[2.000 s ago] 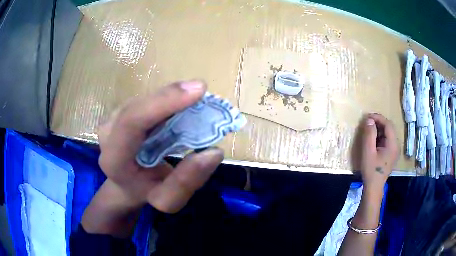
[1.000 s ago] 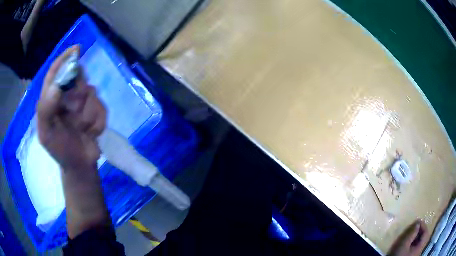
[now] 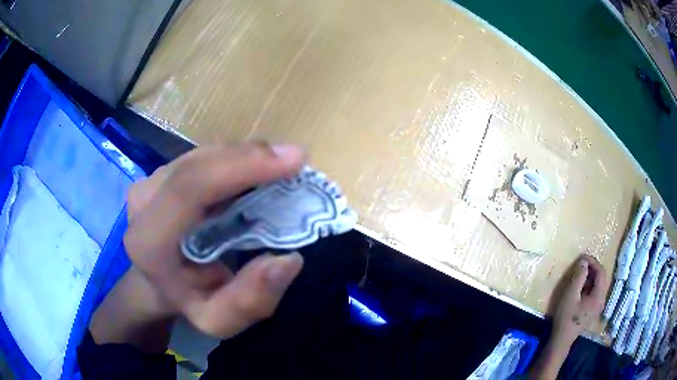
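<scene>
My left hand (image 3: 215, 237) grips a pale leg-and-foot piece (image 3: 286, 211) between fingers and thumb, raised close to the camera in front of the table's front edge. Its underside faces me and shows a sole-shaped recess with dark outlines and scalloped toes; the shank is hidden. My right hand (image 3: 580, 295) rests near the table's front edge at the right, fingers curled. Whether it holds anything thin cannot be made out. A small white dish (image 3: 529, 185) sits on the speckled cardboard square (image 3: 523, 226), beyond my right hand.
Several pale leg pieces (image 3: 640, 278) lie in a row at the table's right end. A blue tote (image 3: 104, 159) with a white sheet (image 3: 44, 260) stands at the left, another blue tote (image 3: 527, 343) below the front edge. A green surface (image 3: 549, 37) runs behind the table.
My left hand has moved from over the left tote to the table's front edge. The piece's sole side now faces me, where its shank end showed before. The view has swung back right.
</scene>
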